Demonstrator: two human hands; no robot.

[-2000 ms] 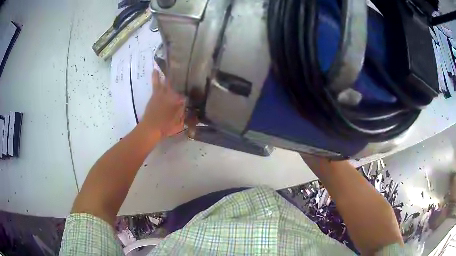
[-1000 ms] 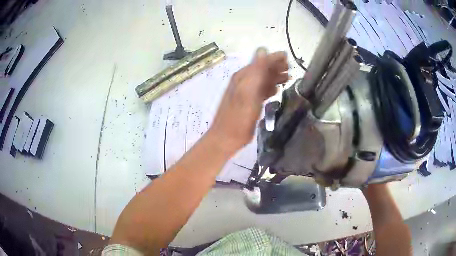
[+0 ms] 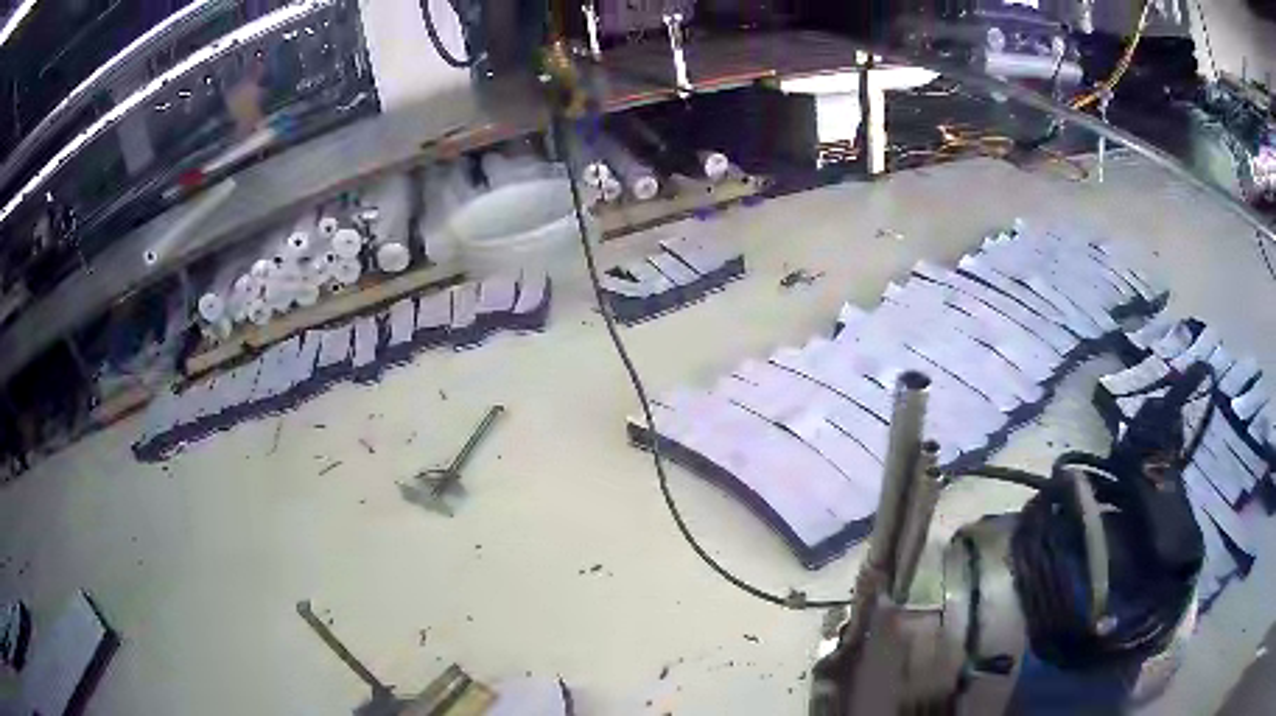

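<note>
The straight knife cutting machine (image 3: 966, 616) stands at the bottom right, cut off by the lower edge; its upright metal tubes, silver motor body and black coiled cable show. The ends of the metal bar weights (image 3: 445, 694) and a corner of the paper marker (image 3: 529, 698) show at the bottom edge. A dark T-shaped clamp (image 3: 343, 655) lies beside the bars. Neither of my hands is in the picture, so their hold cannot be seen.
Cut pieces topped with white paper (image 3: 840, 406) lie in rows at centre right. Another row (image 3: 350, 343) lies at the back left. A second T-shaped clamp (image 3: 455, 462) is on the table (image 3: 560, 532). A thin cable (image 3: 658, 448) hangs to the machine. A white tub (image 3: 518, 224) and white rolls stand behind.
The view has lifted towards the far side of the table. Both hands and forearms have left the picture. The machine, bars and paper now show low at the edge.
</note>
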